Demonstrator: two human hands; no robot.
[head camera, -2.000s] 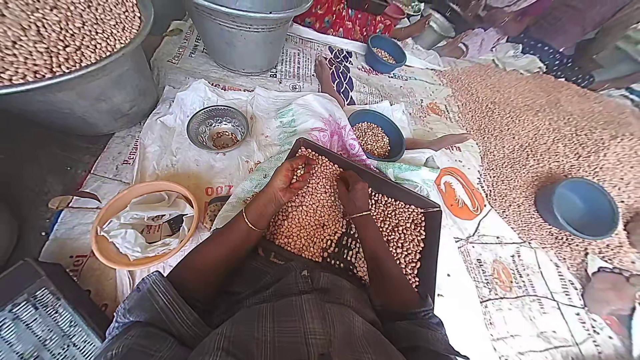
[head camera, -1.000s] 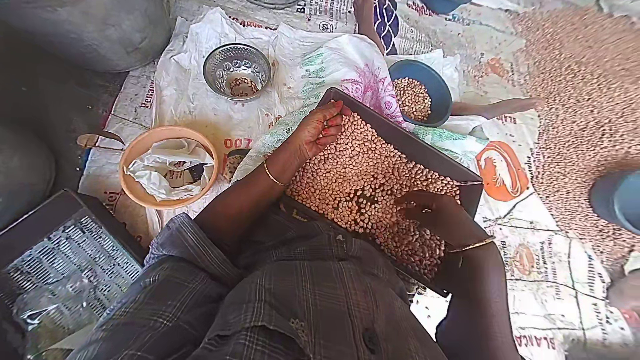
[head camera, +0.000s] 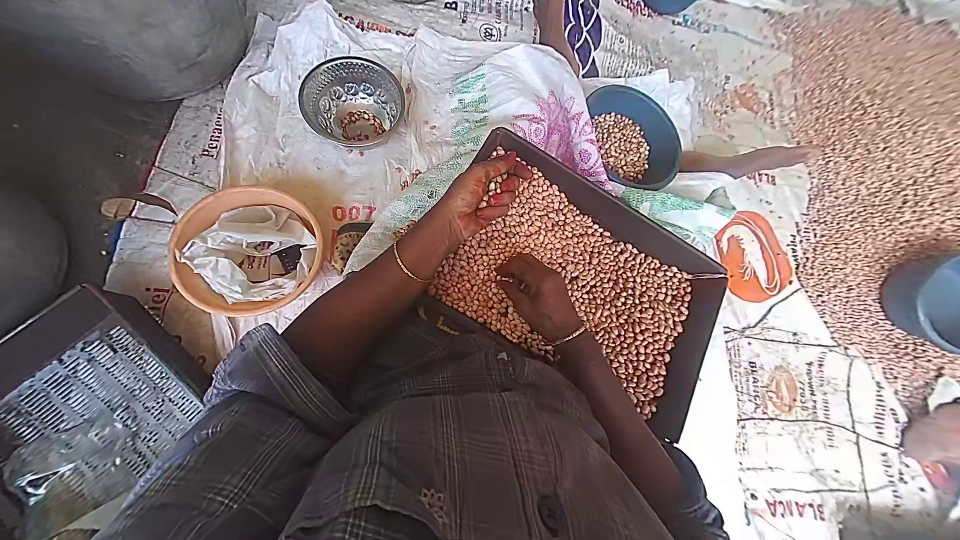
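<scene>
A dark rectangular tray (head camera: 701, 330), tilted across my lap, holds a wide layer of pinkish-brown nuts or beans (head camera: 622, 292). My left hand (head camera: 484, 195), palm up at the tray's upper left, has its fingers curled around several of them. My right hand (head camera: 536, 292) is low over the middle of the layer, its fingers bent and thumb near the fingertips; whether it pinches anything is hidden. Beyond the tray's far edge stands a blue bowl (head camera: 664, 142) partly filled with the same nuts or beans. A perforated metal bowl (head camera: 315, 97) holds a few dark pieces.
An orange-rimmed basin (head camera: 180, 247) with a white bag lies left. A slotted tray (head camera: 105, 375) is at lower left, large metal vessels (head camera: 142, 45) at upper left. Printed sacks (head camera: 817, 420) cover the floor. At right, a large heap (head camera: 877, 135) surrounds a blue container (head camera: 926, 300); another person's foot (head camera: 772, 159) is near.
The nuts or beans have spread over more of the tray than two seconds ago. My right hand has moved from the tray's far side toward its middle. The view has shifted.
</scene>
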